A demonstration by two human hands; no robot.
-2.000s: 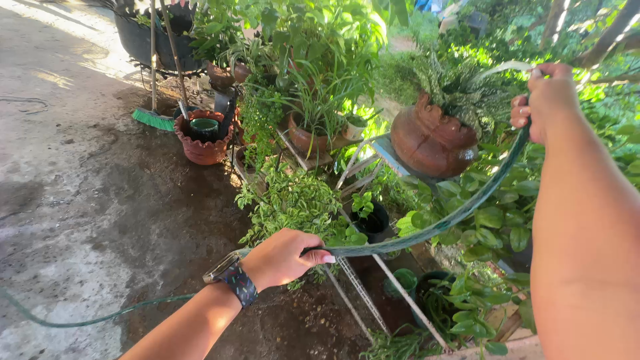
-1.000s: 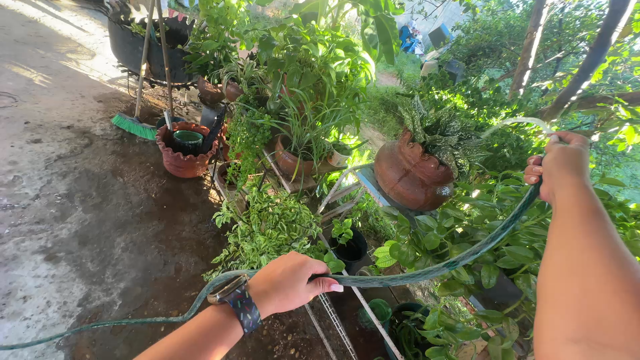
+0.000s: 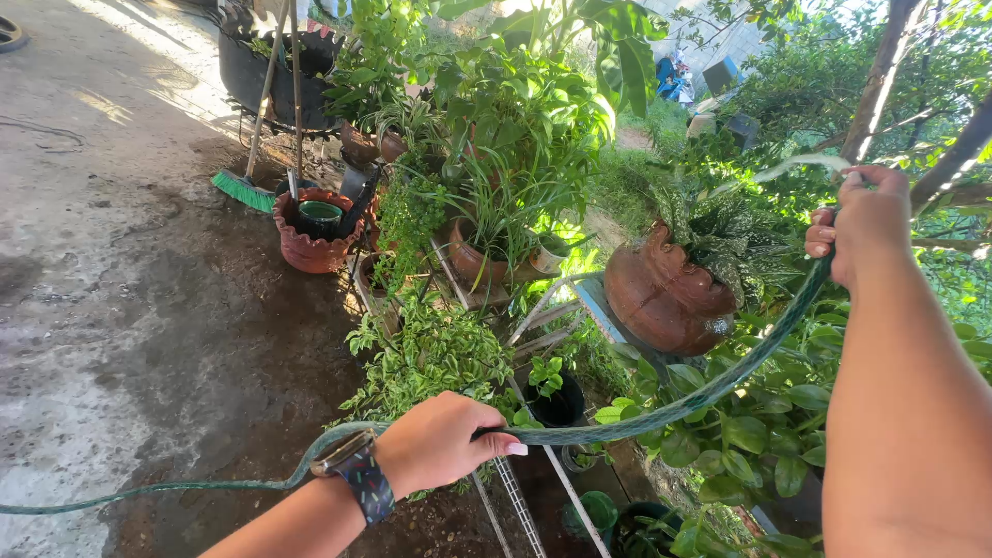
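A green garden hose runs between both hands in the head view. My right hand grips it near its end at the upper right, and water arcs from there leftward onto a speckled-leaf plant. That plant grows in a wet, scalloped terracotta pot on a blue-edged stand. At the lower centre my left hand is closed around the hose, palm down, a watch on its wrist. From behind that wrist the hose trails left over the concrete floor. A variegated leafy plant is just beyond the left hand.
A red scalloped pot with a green pot inside stands on the wet floor beside a green broom. Behind it is a large black planter. Metal rack bars, a black pot and leafy plants lie below the hose. Tree trunks rise at the upper right.
The view has shifted somewhat. Both hands keep hold of the hose, and water still flows. Behind the left wrist, the hose now bends up in a raised curve, unlike two seconds ago.
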